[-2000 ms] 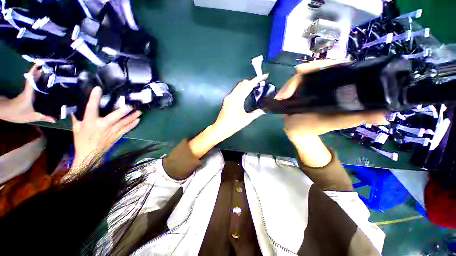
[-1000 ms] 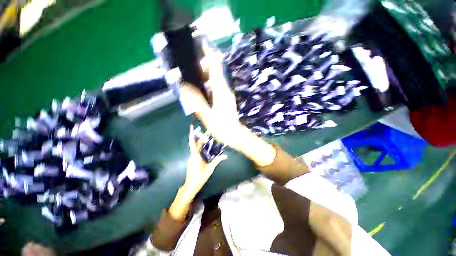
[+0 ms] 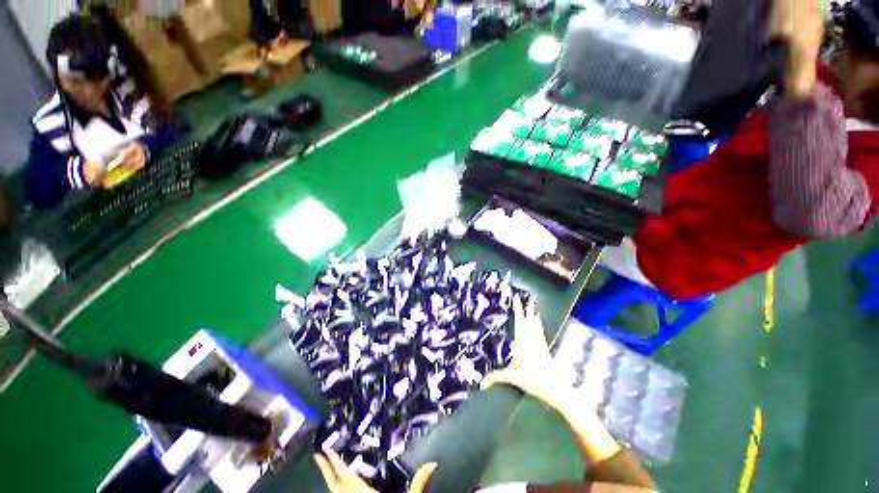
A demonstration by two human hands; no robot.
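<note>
A dense heap of small black modules with pale ribbon strips (image 3: 410, 332) lies in front of me. My right hand (image 3: 530, 356) is at the heap's right edge, fingers spread, with nothing seen held in it. My left hand (image 3: 371, 477) is at the heap's near edge, cut off by the bottom of the picture. Its thumb and fingers are apart around dark modules; whether it grips one is unclear. The black electric screwdriver (image 3: 183, 397) is out of my hands, slanting over the blue-sided white screw feeder (image 3: 207, 366) at lower left.
Clear plastic (image 3: 429, 197) lies beyond the heap. A dark open box (image 3: 535, 239) and stacked black trays with green boards (image 3: 569, 149) stand at upper right. A person in red (image 3: 732, 212) is beside them. A blue stool (image 3: 641, 313) and clear tray (image 3: 622, 385) are below. Another person (image 3: 101, 135) works opposite.
My right hand has let go of the screwdriver and moved to the heap's right edge. My left hand is now at the heap's near edge. The view has swung right and up.
</note>
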